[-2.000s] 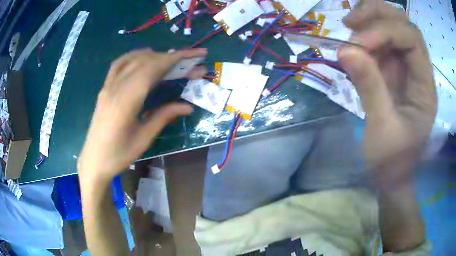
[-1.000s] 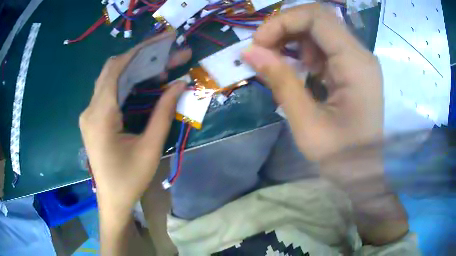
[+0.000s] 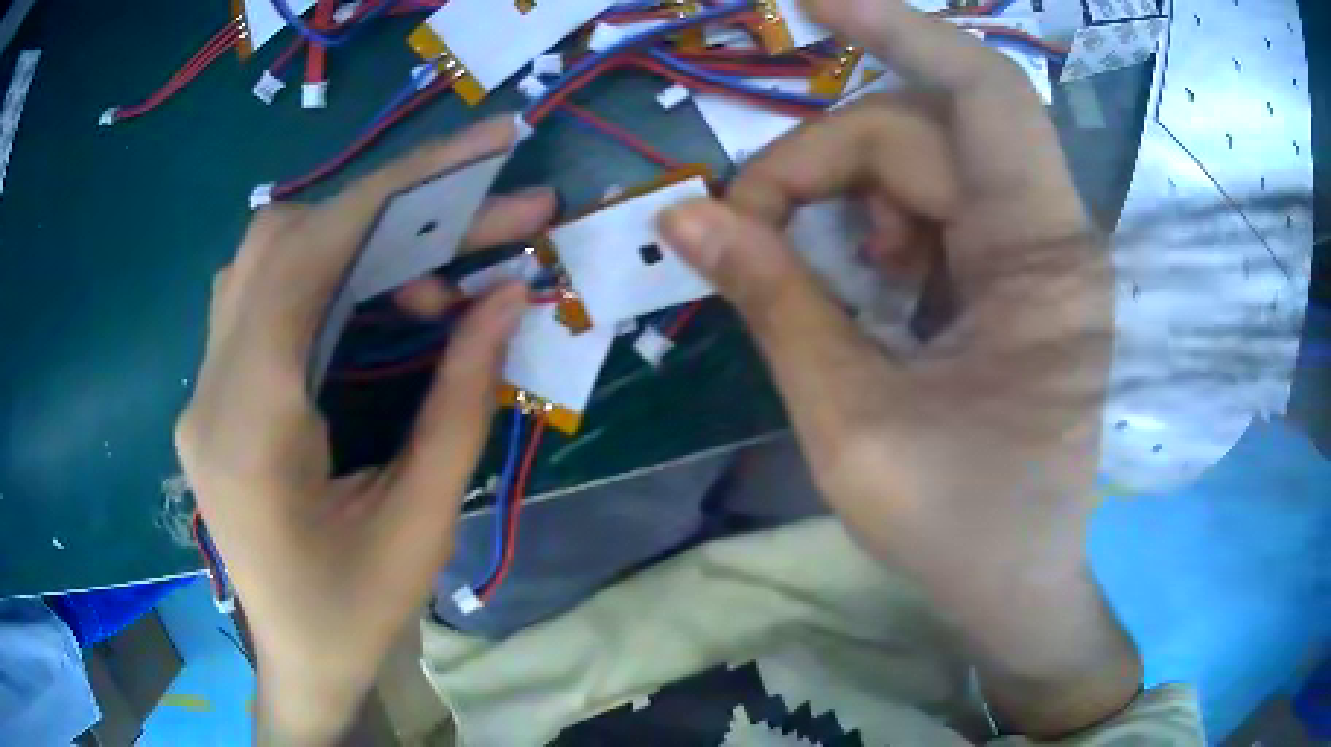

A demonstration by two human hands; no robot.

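My right hand (image 3: 934,292) pinches a white adhesive pad (image 3: 613,263) with a small dark centre hole, lying over an amber flexible circuit (image 3: 574,310). My left hand (image 3: 343,380) has its thumb and fingertips at the wired end of that circuit. A grey-white pad strip (image 3: 423,231) with a dark square rests in the fingers of my left hand. Red and blue lead wires (image 3: 383,350) run through the left palm. Below the held piece, a finished padded piece (image 3: 559,362) lies on the table, its wires hanging over the front edge.
More finished padded pieces (image 3: 511,37) with tangled red and blue wires lie in a pile at the back. White pad sheets (image 3: 1219,277) with small dark marks cover the right side. A pale patterned strip (image 3: 18,95) shows at the far left.
The white pad has come down and left onto the amber piece, closer to my left hand. The view has shifted, so the pile and sheets appear larger and the patterned strip is mostly out of frame.
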